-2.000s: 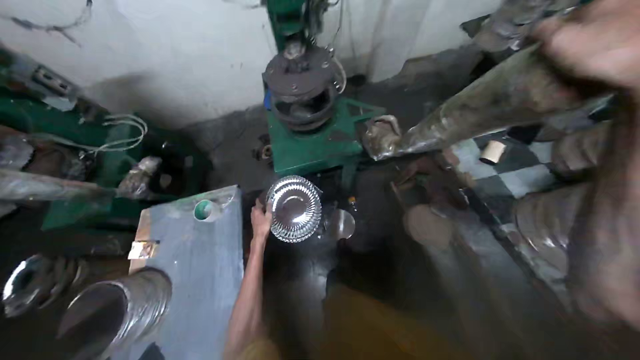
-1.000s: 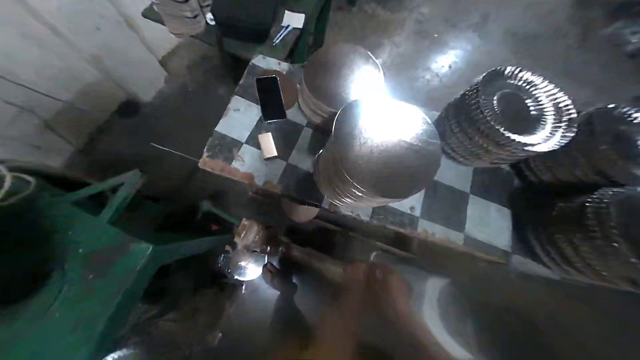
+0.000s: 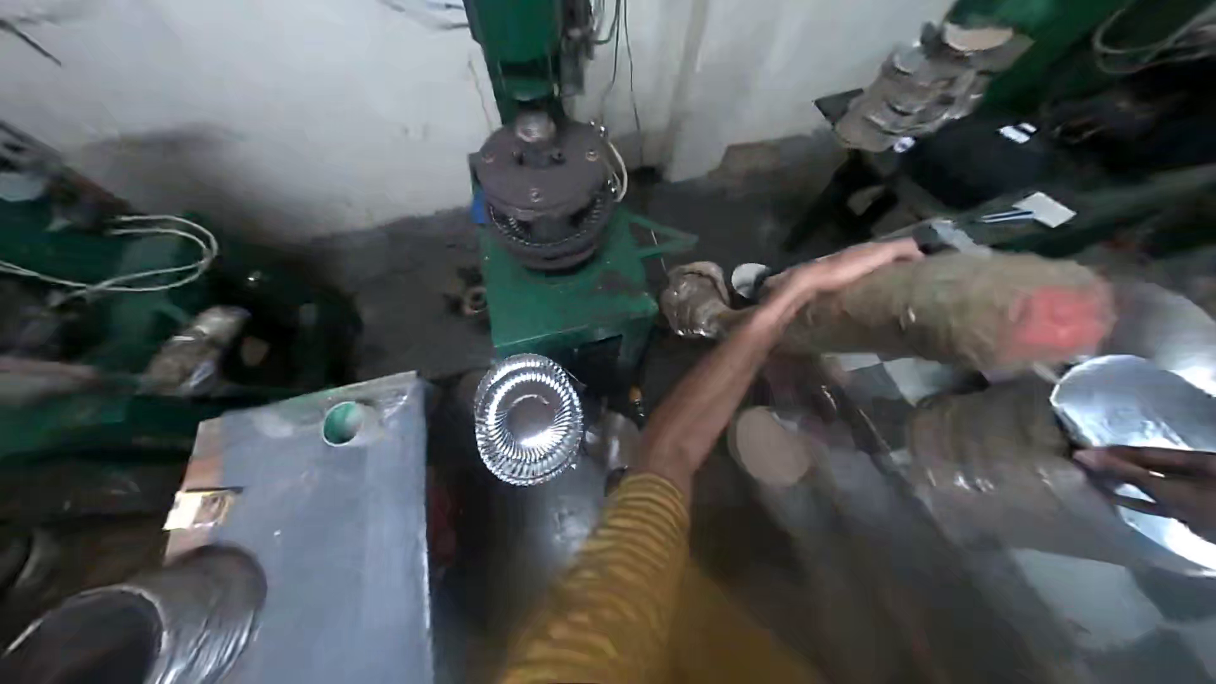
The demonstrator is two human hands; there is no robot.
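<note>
My left hand (image 3: 855, 268), at the end of a yellow-brown sleeve, lies around a thick cloth-wrapped bar (image 3: 959, 309) with a red patch at its near end. At the right edge my right hand (image 3: 1145, 475) pinches the rim of a shiny round metal sheet (image 3: 1121, 404); part of this hand is outside the view. A silvery plate with a fluted rim (image 3: 529, 420) is below the green press, apart from both hands. The press's round dark die (image 3: 546, 195) sits over its green base (image 3: 565, 309). Blur hides detail around the bar.
A grey board (image 3: 332, 541) with a green-rimmed hole is at left, beside stacked round metal pieces (image 3: 204, 608). Another green machine (image 3: 104, 408) is further left. A checkered surface (image 3: 1083, 589) and a blurred stack (image 3: 988, 446) are at right.
Two seconds ago my left hand held the fluted plate and my right hand was at the bar. Now the left is on the bar, the right on a metal sheet. The view swung right and back.
</note>
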